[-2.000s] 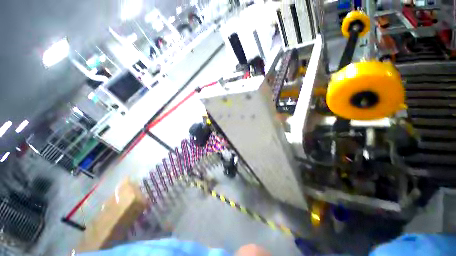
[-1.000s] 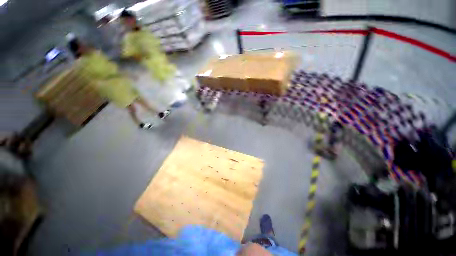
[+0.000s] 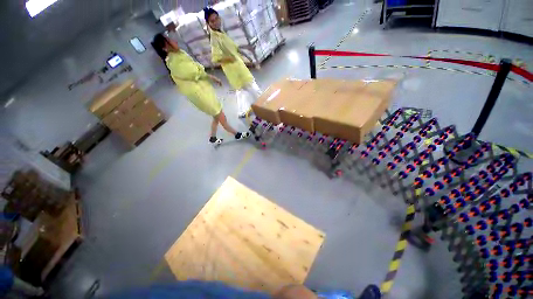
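Brown closed cartons [image 3: 333, 105], seemingly three side by side, lie on the far end of the skate-wheel conveyor [image 3: 409, 169]. A low pale wooden pallet [image 3: 248, 233] lies on the floor in front of me, with nothing on it. A small strip of skin, seemingly my left hand [image 3: 295, 291], shows at the bottom edge beside a light blue sleeve. It is cut off, so its fingers and any hold are hidden. It is nearer to me than the pallet's front edge. My right hand is not in view.
Two people in yellow smocks [image 3: 193, 82] are beyond the pallet, left of the cartons. A red belt barrier [image 3: 491, 99] runs behind the conveyor. Stacked cartons [image 3: 128, 114] stand at the back left, and a loaded pallet [image 3: 52, 233] at left. Black-yellow tape [image 3: 397, 257] crosses the floor.
The view has swung left from the sealing machine to the pallet and conveyor. In the last second, the two people have shifted rightward in view, nearer the cartons.
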